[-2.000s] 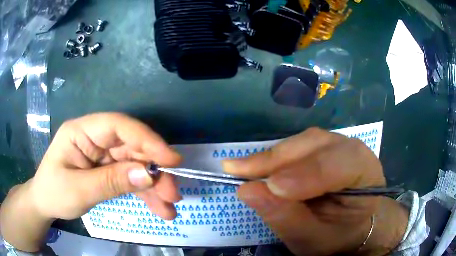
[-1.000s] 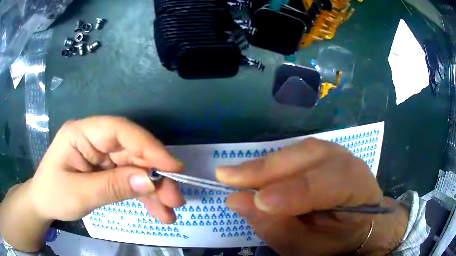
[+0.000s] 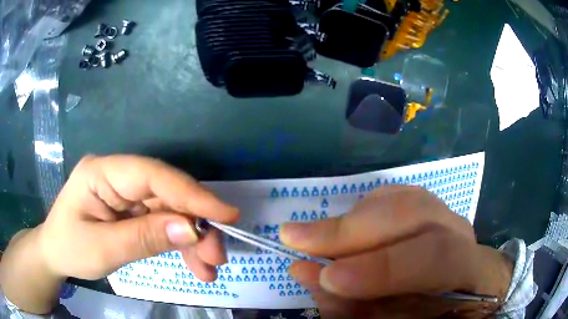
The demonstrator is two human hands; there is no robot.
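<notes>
My left hand [image 3: 124, 218] pinches a tiny dark and silver component [image 3: 201, 225] between thumb and forefinger. My right hand [image 3: 398, 249] holds silver tweezers [image 3: 258, 242] from the right. The tweezer tips touch or nearly touch the component; whether they hold anything is too small to tell. Below both hands lies a long white release sheet [image 3: 143, 293] with rows of tiny blue drop-shaped stickers and some bare patches. The right hand covers part of the sheet.
Loose silver-black components [image 3: 101, 46] lie upper left. A black ribbed stack [image 3: 246, 43] stands top centre, a second black stack [image 3: 352, 34] with orange flex cables [image 3: 416, 34] beside it. A single dark module [image 3: 375, 107] lies alone. White paper [image 3: 514, 78] is far right, clear plastic [image 3: 37, 31] far left.
The tweezers tilt more steeply, their rear end lower. The right hand is slightly lower, and the component has moved slightly right and down. The left hand keeps its pinch.
</notes>
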